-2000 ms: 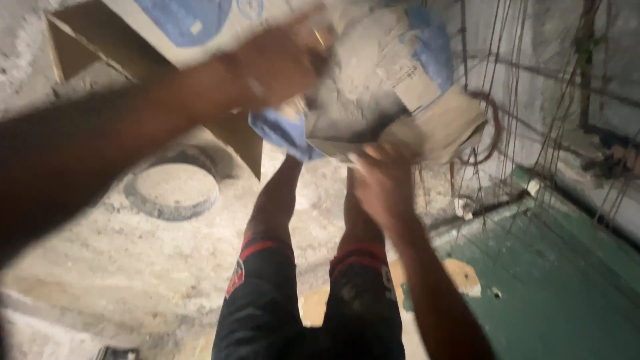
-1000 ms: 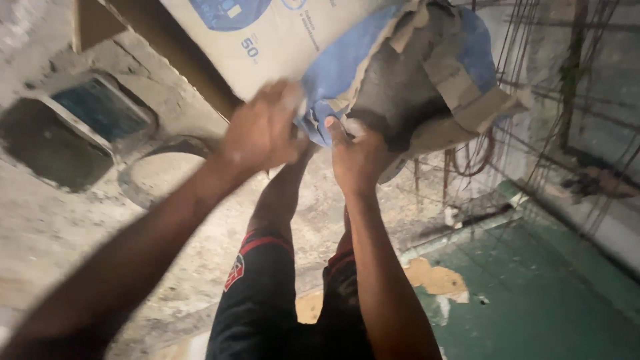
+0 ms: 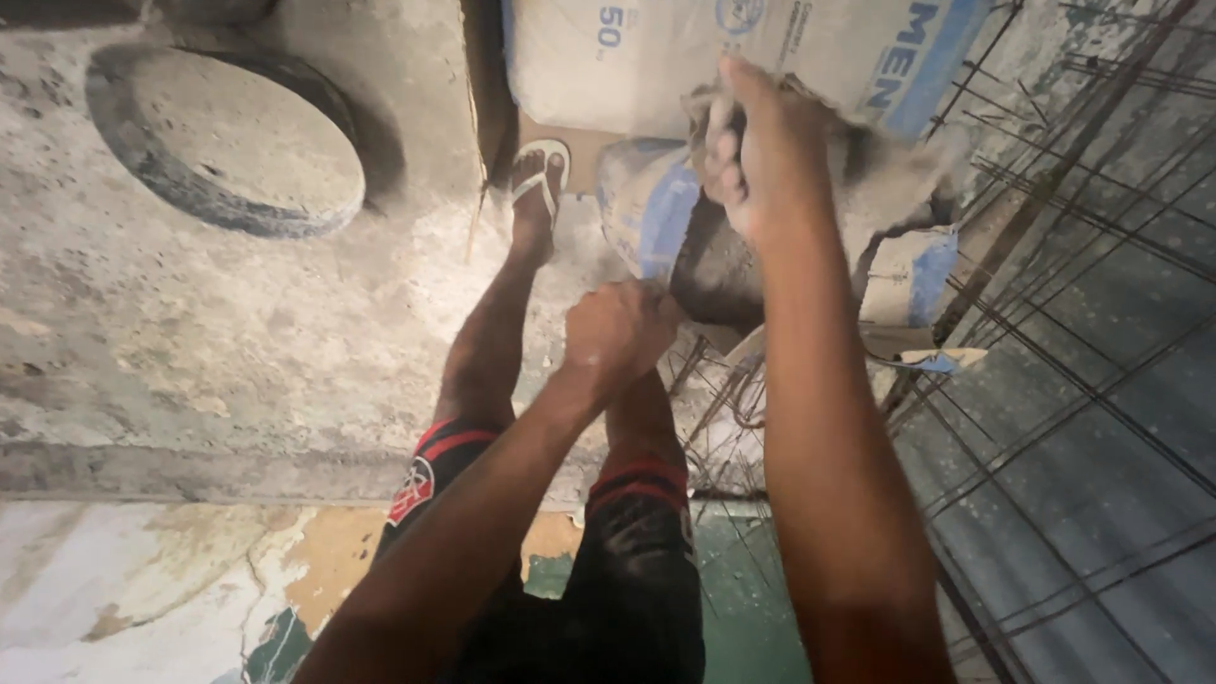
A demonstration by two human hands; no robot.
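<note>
A torn paper cement bag (image 3: 672,214) gapes between my hands, with grey powder (image 3: 722,256) inside its dark mouth. My left hand (image 3: 622,332) is closed on the bag's near edge. Farther up, my right hand (image 3: 760,152) has its fingers curled round the crumpled torn paper at the top, thumb raised; it is slightly blurred. A torn flap with a blue stripe (image 3: 933,275) hangs at the right. Behind lies another printed cement bag (image 3: 608,66), its visible side whole.
A round basin-like container (image 3: 237,142) with grey material stands at the upper left. Thin steel rods and mesh (image 3: 1064,380) lean along the right side. A foot in a flip-flop (image 3: 541,176) is on the rough floor beside a cardboard edge (image 3: 489,95).
My hands, close together on the torn bag one second ago, are now farther apart, the right one higher. The bag's opening sits differently. The view has shifted, and the squarish container at left is largely out of frame.
</note>
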